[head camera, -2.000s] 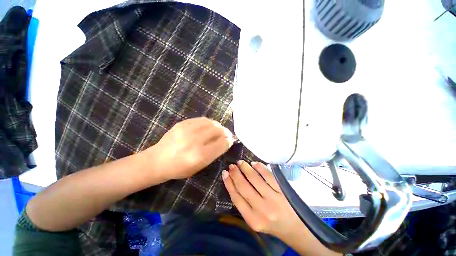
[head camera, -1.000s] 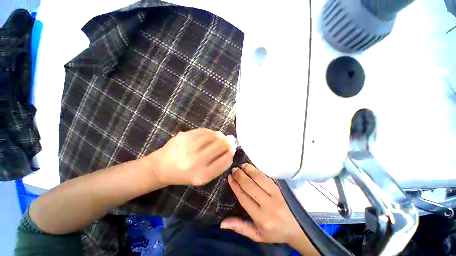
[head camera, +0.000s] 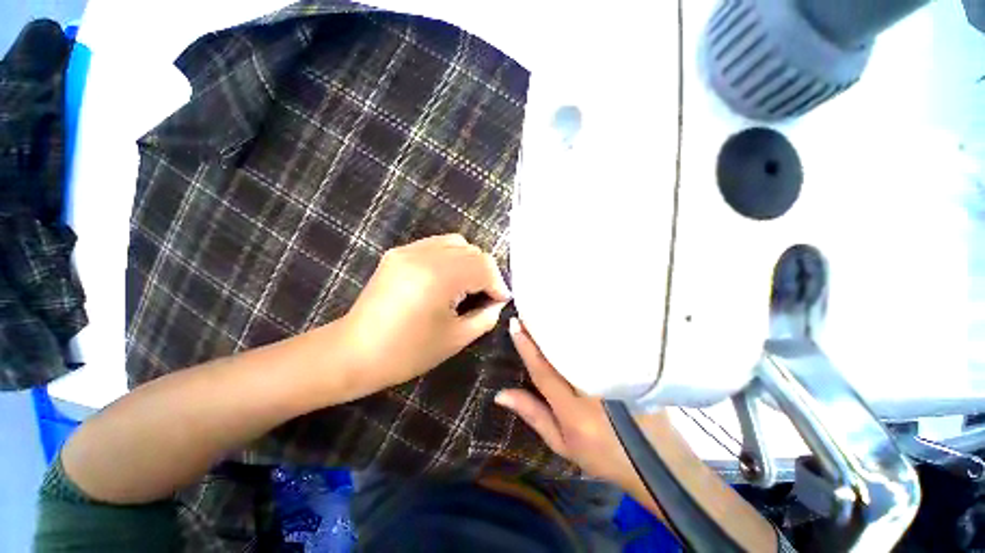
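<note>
A large dark plaid panel (head camera: 313, 205) lies on the white table left of the sewing machine's white head (head camera: 605, 205), its upper left corner folded over. My left hand (head camera: 432, 297) pinches the cloth between thumb and fingertips at the panel's right edge, beside the machine head. My right hand (head camera: 556, 405) is just below it, index finger reaching up to the same spot and thumb apart on the cloth. Part of my right hand is hidden under the machine head and the dark curved bar (head camera: 653, 475). The needle area is hidden.
More plaid pieces (head camera: 38, 292) hang at the far left edge beside a blue crate edge. A ribbed grey lamp neck (head camera: 772, 59) is above the machine. A shiny metal bracket (head camera: 842, 432) stands at lower right. Blue plastic (head camera: 313, 502) shows below the table.
My right hand has moved from lying flat with several fingers on the cloth to reaching with index finger and thumb at the edge. My left hand has shifted slightly and its pinch shows a gap.
</note>
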